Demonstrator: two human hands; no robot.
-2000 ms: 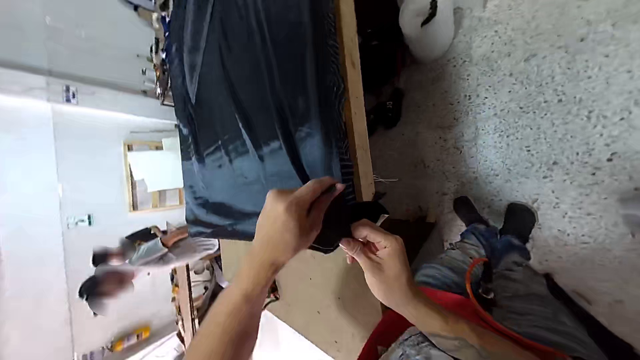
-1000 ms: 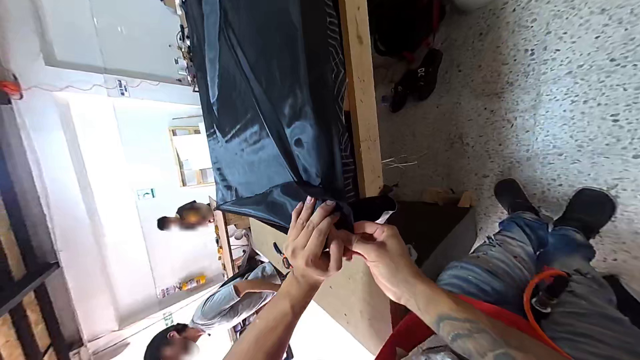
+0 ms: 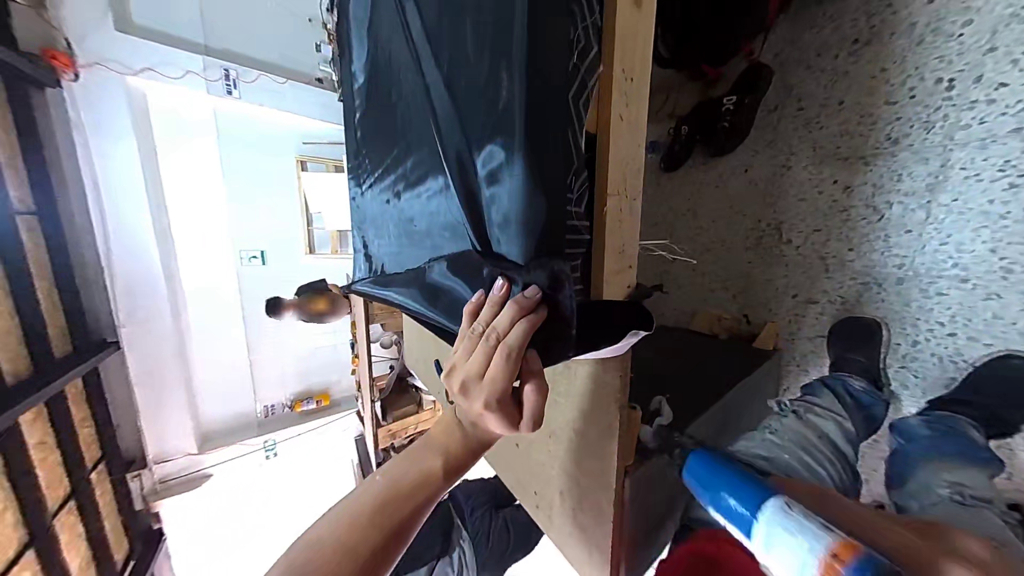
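Note:
Glossy black fabric [image 3: 496,184] lies over the long board or bench, with folds running toward its near corner. My left hand [image 3: 496,360] rests on the gathered fabric at that corner, palm down and fingers extended, gripping nothing that shows. Beside it, a folded fabric flap [image 3: 612,328] with a pale underside extends past the wooden edge. My right hand [image 3: 840,504], blurred at the lower right, is around a blue and white cylindrical container [image 3: 752,504] that partly hides it. The fingers on the container are hard to make out.
A wooden rail [image 3: 622,160] borders the fabric. Dark shoes [image 3: 728,112] lie on the speckled floor [image 3: 904,184]. My own feet are at the right. A dark box [image 3: 704,376] stands below the corner. Another person [image 3: 320,304] is in the background, and a dark-clothed person [image 3: 488,528] is nearer at the bottom.
My right hand has left the fabric corner and moved to the lower right, where the blue and white container has come into view. My left hand has flattened out on the fabric.

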